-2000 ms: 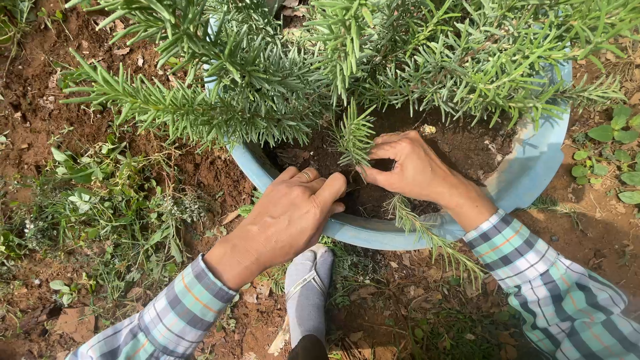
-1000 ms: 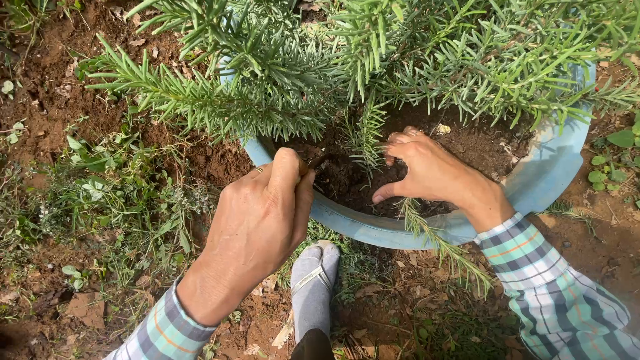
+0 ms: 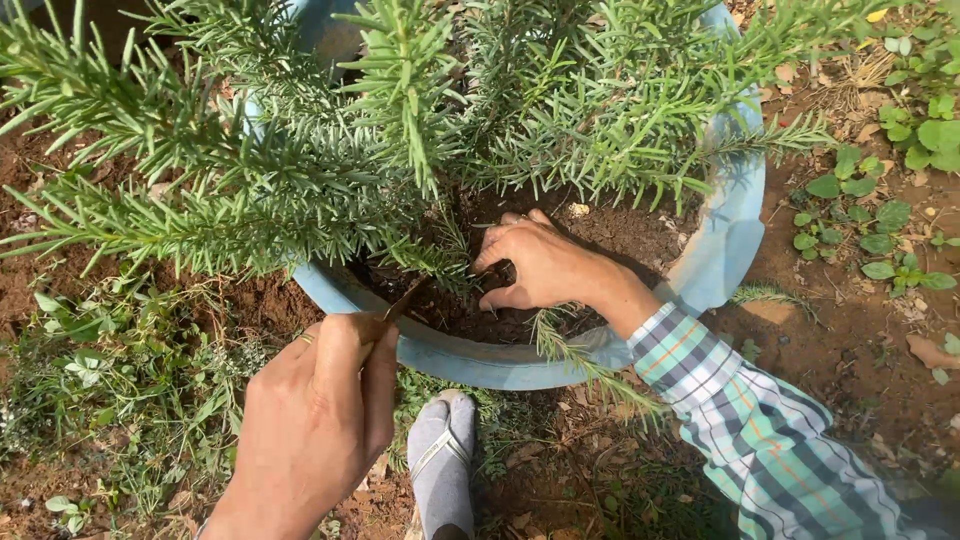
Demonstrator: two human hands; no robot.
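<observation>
A rosemary plant (image 3: 409,97) grows in a round blue plastic pot (image 3: 480,364) of dark soil (image 3: 630,232). My left hand (image 3: 322,405), at the pot's near left rim, is closed around a small tool with a brown, rusty-looking blade (image 3: 406,298); its tip points into the soil by a low rosemary sprig (image 3: 435,262). My right hand (image 3: 536,266) is over the soil just right of that sprig, fingers curled and thumb apart; whether it pinches anything is unclear. Beneath my right wrist, another rosemary sprig (image 3: 585,360) hangs across the near rim.
My foot in a grey sock and flip-flop (image 3: 444,457) is on the ground just below the pot. Weeds (image 3: 135,382) grow at the left, leafy green plants (image 3: 862,217) at the right. Long rosemary branches (image 3: 135,225) reach over the pot's left rim.
My left hand has drawn back from the soil to the near left rim, and the blade in it now shows plainly. My right hand stays by the sprig. The view has moved closer.
</observation>
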